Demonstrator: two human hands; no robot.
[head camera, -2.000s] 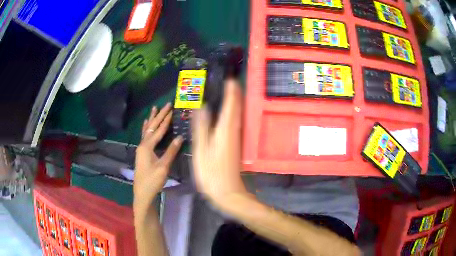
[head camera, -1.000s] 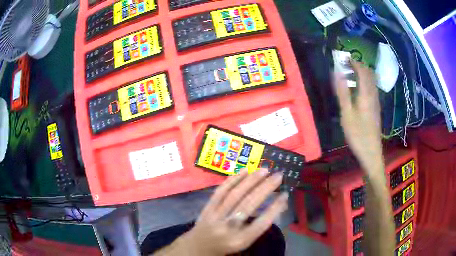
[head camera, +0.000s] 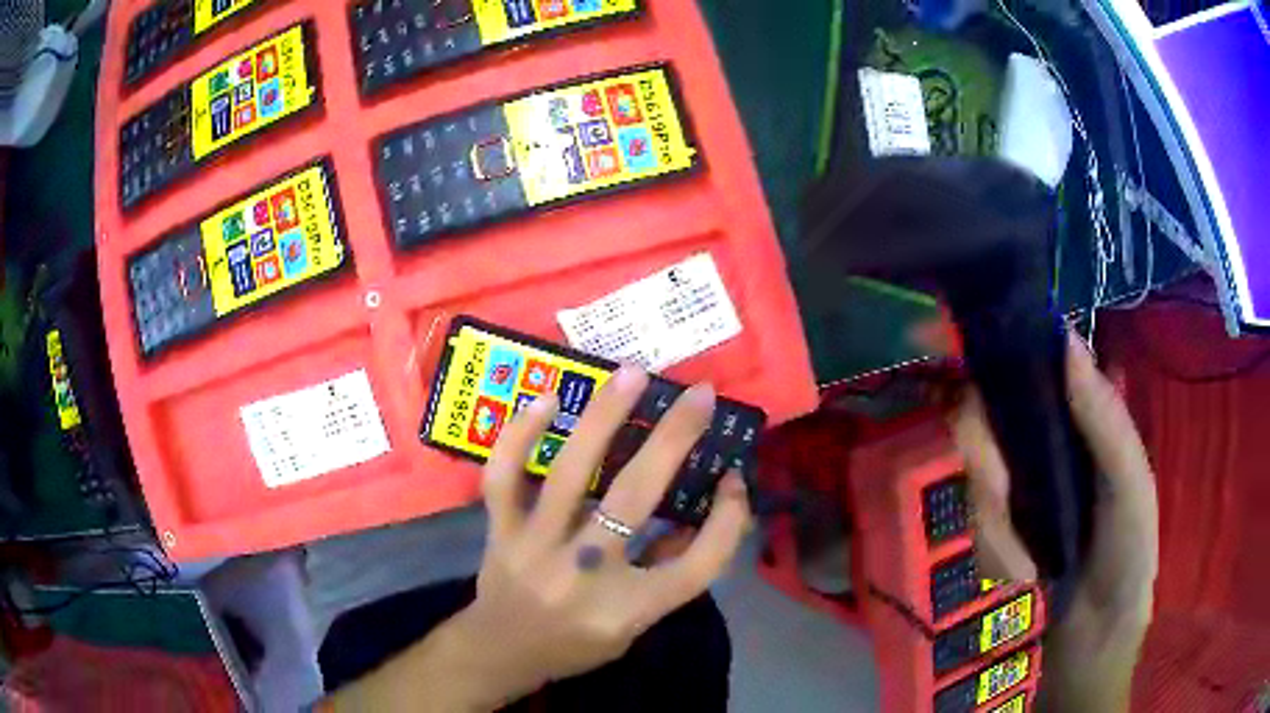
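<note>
A keypad phone (head camera: 481, 394) lies slanted, screen film up, over the front right pocket of the red phone tray (head camera: 460, 518). My left hand (head camera: 599, 557) is on it, fingers across its face and thumb near its keypad end. My right hand (head camera: 1114, 488) grips a black handheld scanner (head camera: 926, 230) upright by its handle; the scanner's head is blurred and points left. A white paper slip (head camera: 683, 314) shows in the pocket behind the phone. Another slip (head camera: 315, 429) lies in the front left pocket.
Several phones (head camera: 536, 153) fill the pockets behind. Another phone (head camera: 63, 376) lies at the far left. A stacked tray (head camera: 891, 613) stands low at the right. A white mouse (head camera: 1038, 119), a labelled white item (head camera: 894, 112), cables and a purple monitor (head camera: 1226, 139) are at the right.
My right hand now holds the scanner, brought in at the right. My left hand's fingers have moved further over the slanted phone. The view has shifted, so the tray appears further left.
</note>
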